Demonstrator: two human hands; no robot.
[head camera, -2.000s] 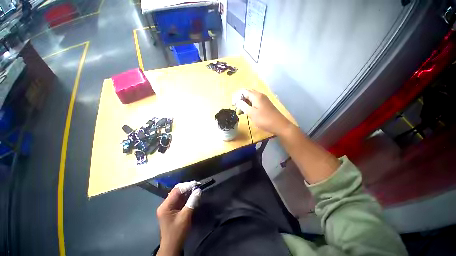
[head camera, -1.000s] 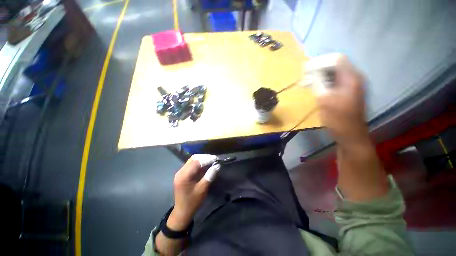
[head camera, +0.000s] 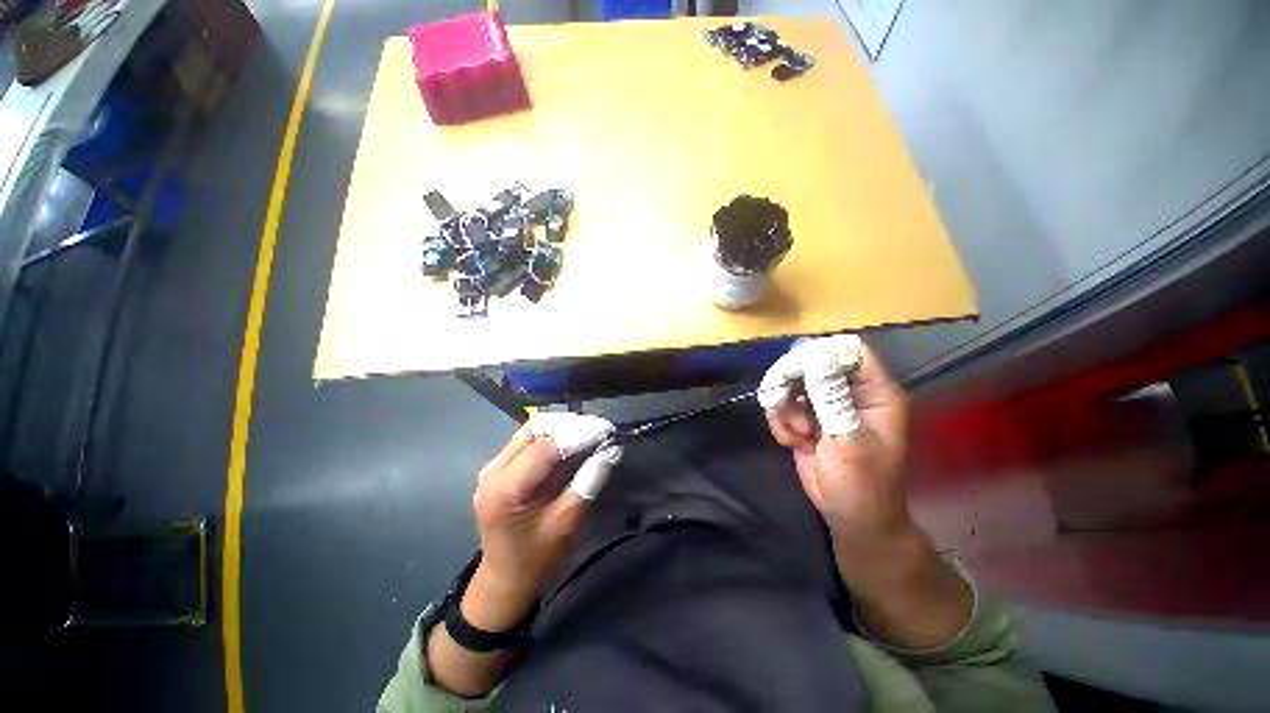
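My left hand (head camera: 536, 481), with white coverings on thumb and finger, pinches a small black part (head camera: 613, 437) over my lap, in front of the table. My right hand (head camera: 843, 432), also with white-covered fingers, pinches the far end of a thin dark strand (head camera: 692, 414). The strand runs between the two hands and meets the part at my left fingertips. Whether it is a rod or a cord I cannot tell. A whitish cup (head camera: 742, 286) with rough dark material (head camera: 752, 233) on top stands near the table's front right.
A pile of black-and-silver parts (head camera: 497, 251) lies left of centre on the yellow-tan table (head camera: 641, 153). A smaller group (head camera: 759, 48) lies at the far right. A pink-red bin (head camera: 471, 70) stands at the far left corner. A pale wall is at the right.
My right hand has come down from beyond the cup to near my left hand, holding the strand's end. My left hand still pinches the part. The view has tilted, so the table appears higher.
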